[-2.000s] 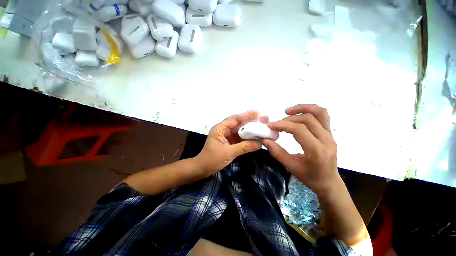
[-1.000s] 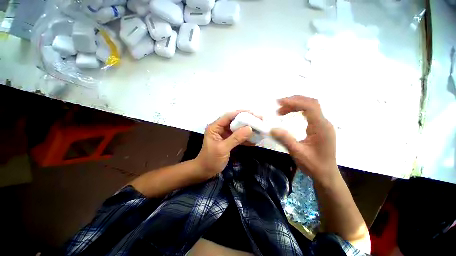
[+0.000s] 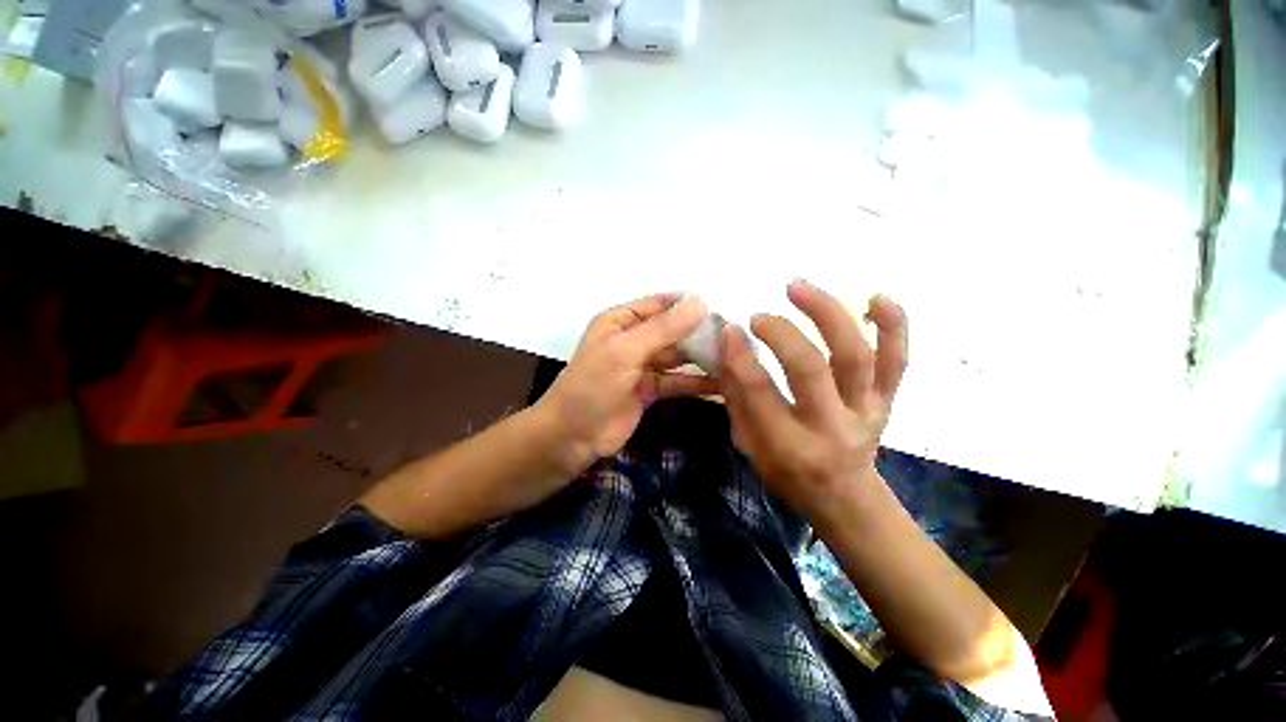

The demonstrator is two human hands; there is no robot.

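A white plastic case (image 3: 702, 343) is held at the bench's near edge, mostly covered by fingers; its shown side looks greyish. My left hand (image 3: 621, 364) grips it between thumb and fingers from the left. My right hand (image 3: 811, 395) touches its right side with the thumb or a fingertip, its other fingers spread and raised. Whether the right hand bears any of the case's weight cannot be told. Several loose white cases (image 3: 547, 85) with short dark marks lie heaped at the far edge.
A clear plastic bag (image 3: 184, 176) with white cases and a yellow strip (image 3: 323, 124) lies far left. The white bench (image 3: 564, 240) has strong glare and a seam (image 3: 1207, 240) at right. An orange stool (image 3: 233, 378) stands on the floor at left.
The case has been turned in my left hand and is more covered. My right hand has moved left and closer to it, with its fingers now spread upward.
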